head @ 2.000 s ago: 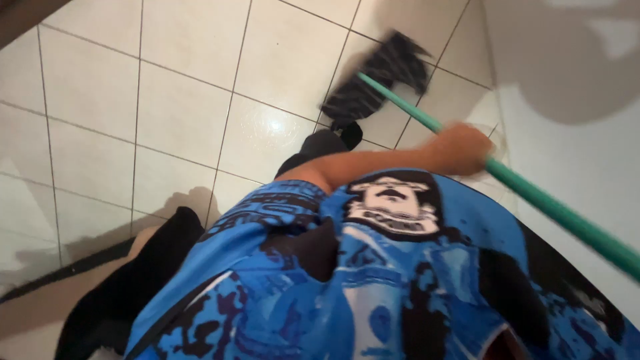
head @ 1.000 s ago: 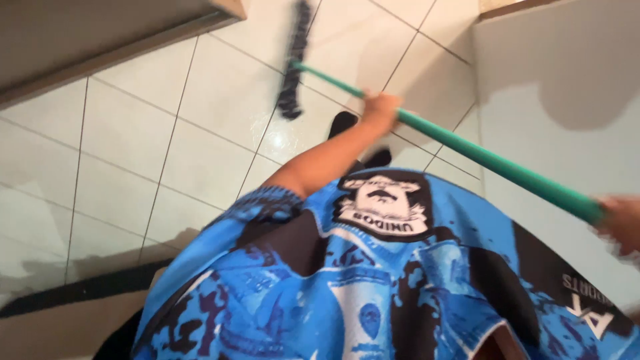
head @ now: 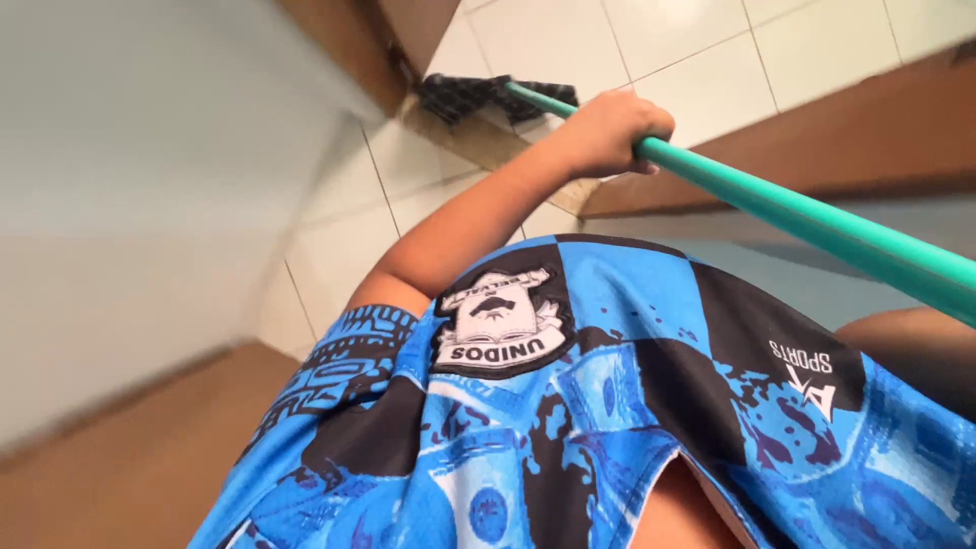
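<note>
My left hand [head: 621,133] is closed around a long green pole [head: 808,210], which runs from the upper middle of the head view down to the right edge. At its far end a dark checked cloth [head: 465,97] lies spread on the floor, over one end of a threshold strip and against a brown door frame. My right hand is out of the picture; only part of that arm [head: 892,335] shows at the right edge, and the near end of the pole is cut off there.
A brown door frame [head: 366,53] stands at the upper left beside a pale wall [head: 152,152]. A brown wooden panel or frame [head: 823,130] runs along the right. Between them a tan threshold strip [head: 496,141] crosses the white tiled floor [head: 686,91]. Another brown surface [head: 145,450] shows at lower left.
The view has shifted to a doorway. The cloth, over open tiles before, now lies at the door frame. My right hand, seen on the pole one second ago, has left the picture.
</note>
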